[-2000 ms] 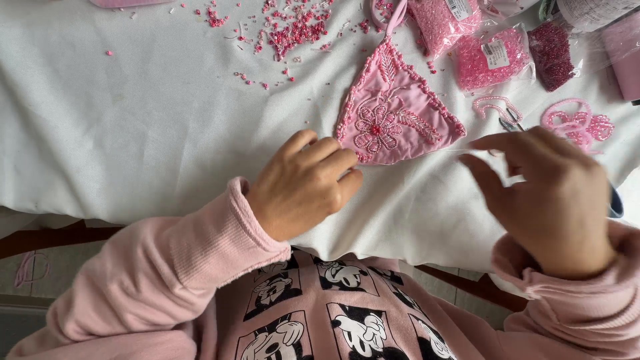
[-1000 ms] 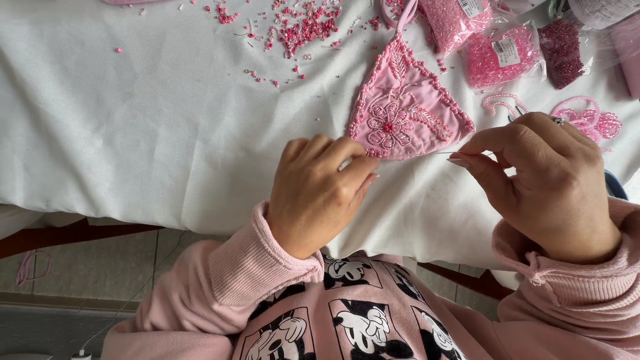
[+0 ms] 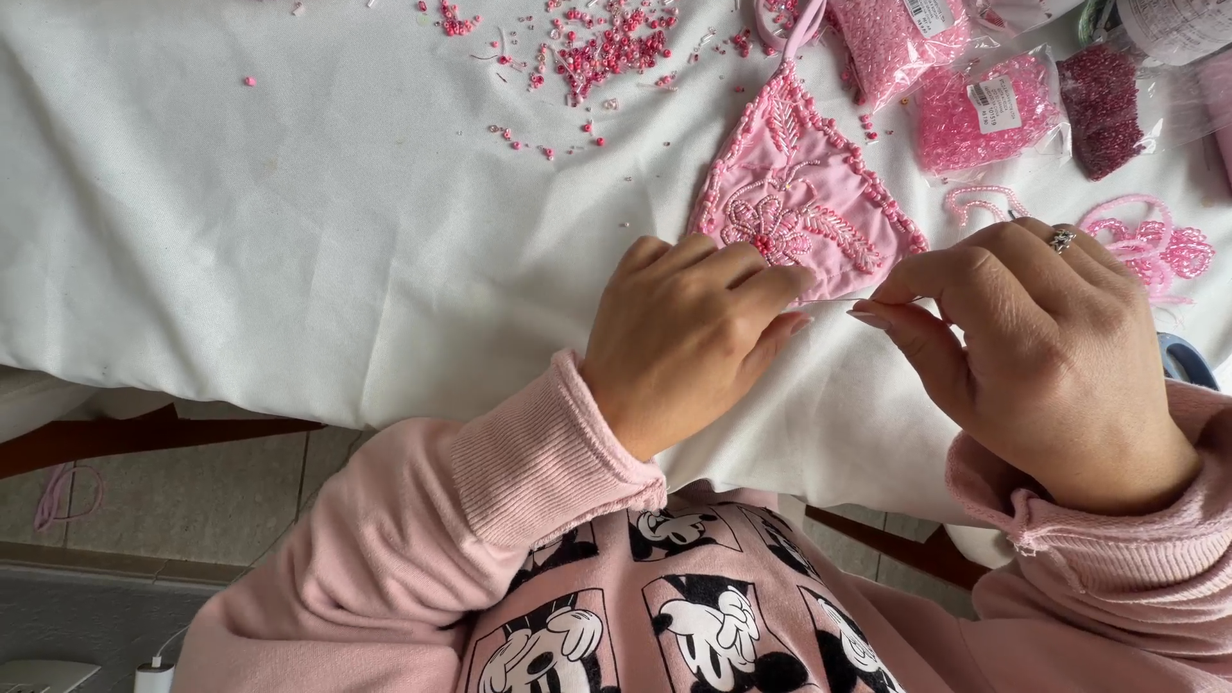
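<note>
A pink triangular fabric piece (image 3: 818, 207) with a beaded flower, beaded leaves and a bead-trimmed border lies on the white cloth. My left hand (image 3: 688, 332) is at its lower left corner, fingers curled over the fabric's edge; its fingertips are partly hidden. My right hand (image 3: 1035, 351), with a ring on one finger, pinches a thin needle or thread between thumb and forefinger at the lower right of the fabric. The fine line (image 3: 833, 301) runs from that pinch toward my left fingertips along the bottom edge.
Loose pink and red beads (image 3: 616, 48) are scattered at the top. Bags of pink beads (image 3: 991, 111) and dark red beads (image 3: 1102, 111) lie upper right. Beaded pink pieces (image 3: 1150, 241) and a blue handle loop (image 3: 1186, 361) are beyond my right hand. The white tablecloth (image 3: 241, 241) has folds.
My right hand, blurred and with finger and thumb apart two seconds ago, has come together in a pinch near the fabric's lower edge. My left hand stays at the fabric. The view has shifted slightly.
</note>
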